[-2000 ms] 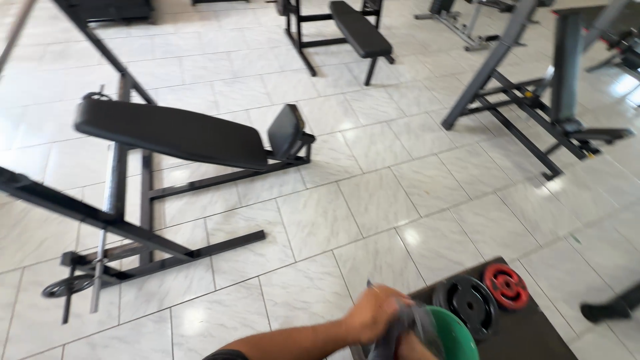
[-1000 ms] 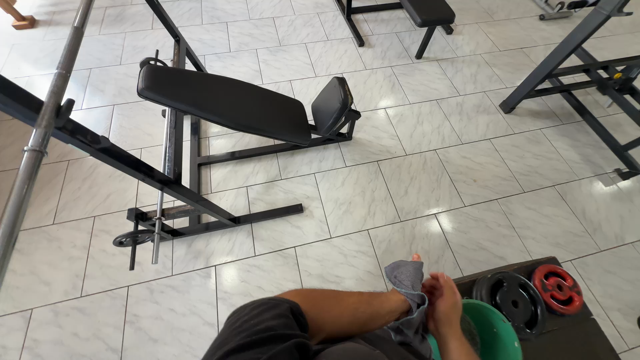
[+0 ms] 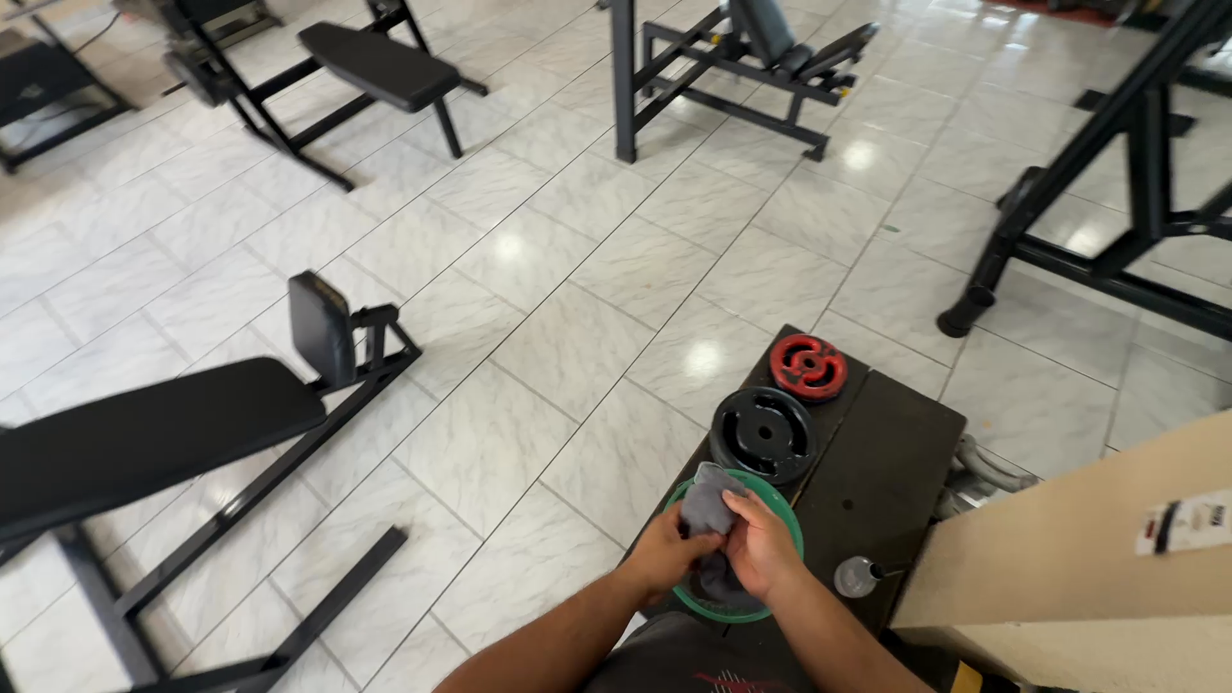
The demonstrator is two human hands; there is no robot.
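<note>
A crumpled grey cloth is held between both hands over a green plastic bucket. My left hand grips the cloth from the left, and my right hand grips it from the right, its thumb on top. Part of the cloth hangs down inside the bucket. Just beyond the bucket a black weight plate lies on a dark wooden surface, with a smaller red weight plate behind it. A small clear bottle lies to the right of the bucket.
A black padded bench with a steel frame stands at the left. Another bench is at the upper left, a weight machine at the top, and a black machine frame at the right. A beige wall or pillar borders the lower right.
The view has swung to the right. Both hands have come together over the bucket with the cloth, which one second ago was held to the left of the bucket.
</note>
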